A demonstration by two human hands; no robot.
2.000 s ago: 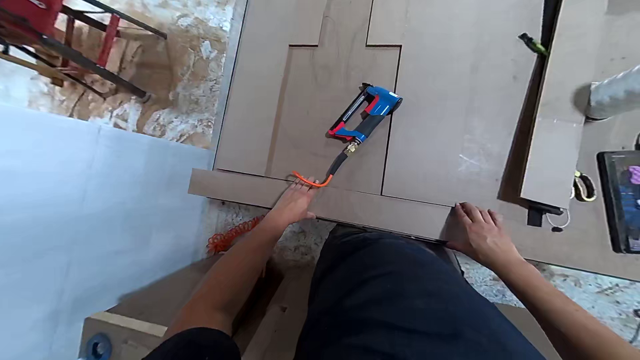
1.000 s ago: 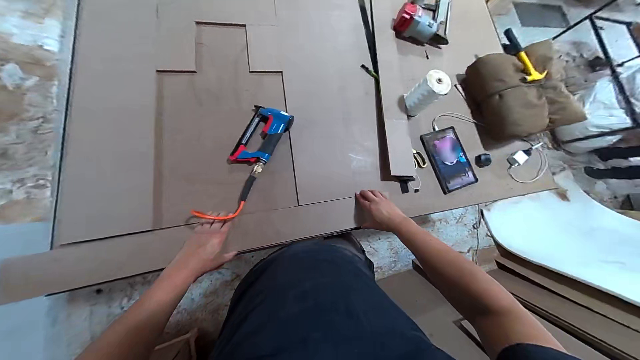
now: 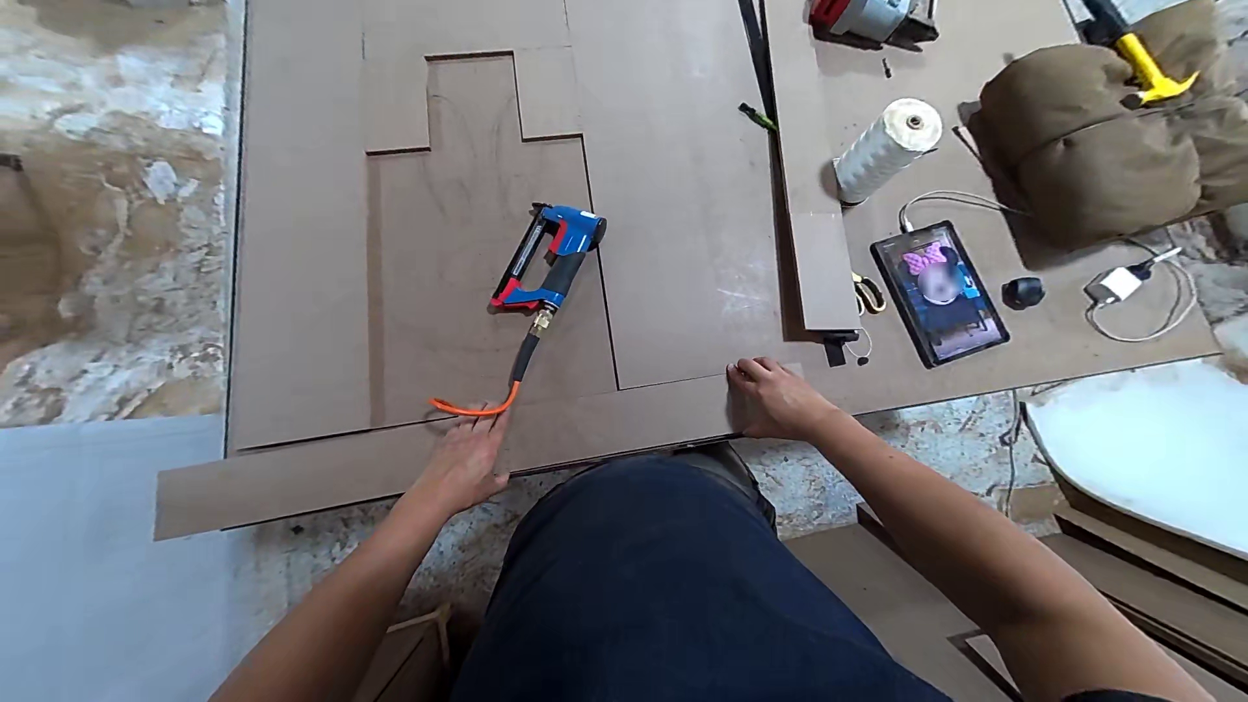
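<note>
A long fiberboard strip (image 3: 604, 421) lies along the near edge of the brown board table, its left end sticking out past the board. My left hand (image 3: 468, 460) rests on the strip with the thumb at its near edge, fingertips by the orange air hose (image 3: 478, 409). My right hand (image 3: 777, 400) grips the same strip farther right, fingers over its far edge. Beyond, a blue and red pneumatic stapler (image 3: 554, 258) lies on a large fiberboard sheet (image 3: 682, 244) with a stepped cutout outline. A narrow board (image 3: 817, 244) lies to the right.
At the right are a white thread cone (image 3: 889, 151), scissors (image 3: 868, 294), a tablet (image 3: 939, 292), a charger with cable (image 3: 1119, 283), a brown cloth bundle (image 3: 1092, 146) and a yellow hammer (image 3: 1152, 70). A red and grey power tool (image 3: 873, 19) sits at the back. Stacked panels (image 3: 1150, 546) stand below right.
The view swung right, then partly back. Both hands stay on the strip, and the stapler lies in the same place on the board.
</note>
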